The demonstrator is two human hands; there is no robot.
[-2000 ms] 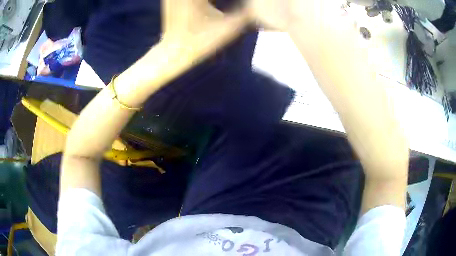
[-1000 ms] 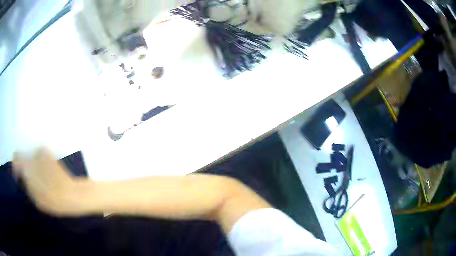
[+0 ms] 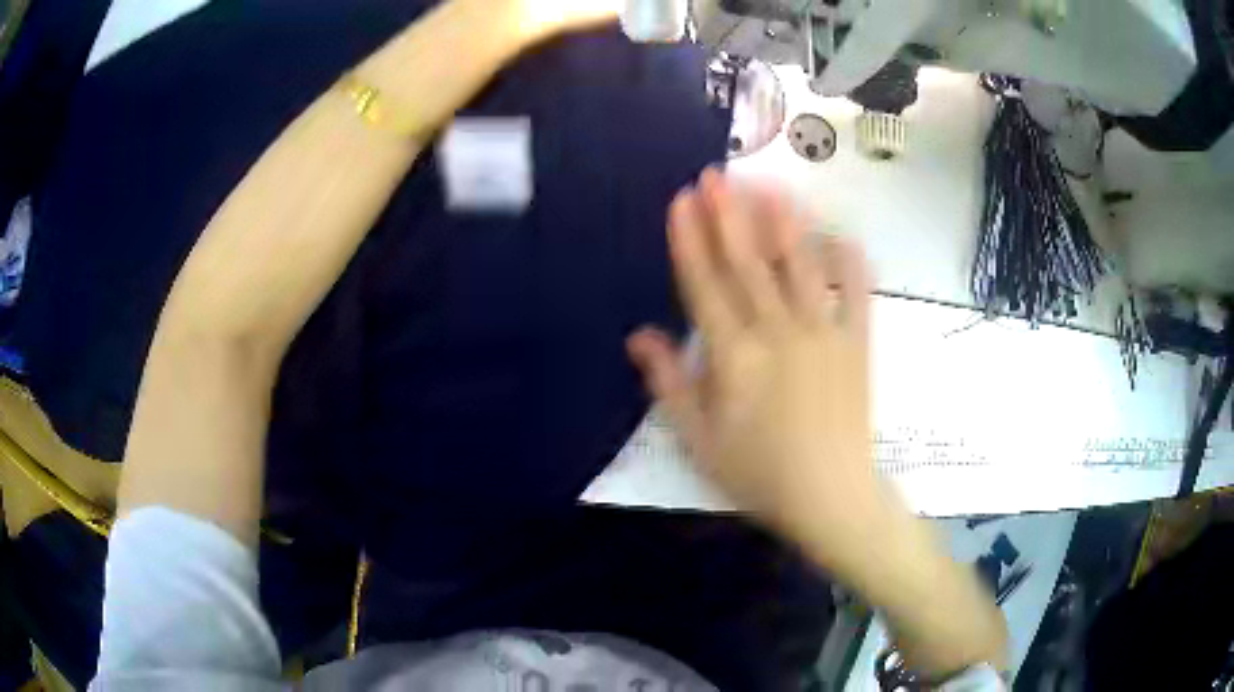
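A large dark navy cloth (image 3: 541, 311) covers the left and middle of the table, with a small white label (image 3: 487, 164) on it. My left hand (image 3: 562, 14) is at the top edge of the view, mostly cut off and washed out, near the presser foot area (image 3: 724, 81); its hold cannot be told. My right hand (image 3: 771, 311) is open and a little blurred, fingers apart, at the cloth's right edge below the needle area. The sewing machine head (image 3: 1001, 41) is at the top right.
A black thread bundle (image 3: 1035, 210) hangs right of the needle. A cream ribbed block (image 3: 881, 134) lies near the needle plate. Printed scale marks (image 3: 1130, 453) run along the front table edge (image 3: 1029, 500). Dark pieces lie on the side shelf (image 3: 1042, 581) at lower right.
The view has swung back left from the side shelf to the machine. A label now shows on the navy cloth. My left arm is back in view, and my right hand is beside the cloth edge.
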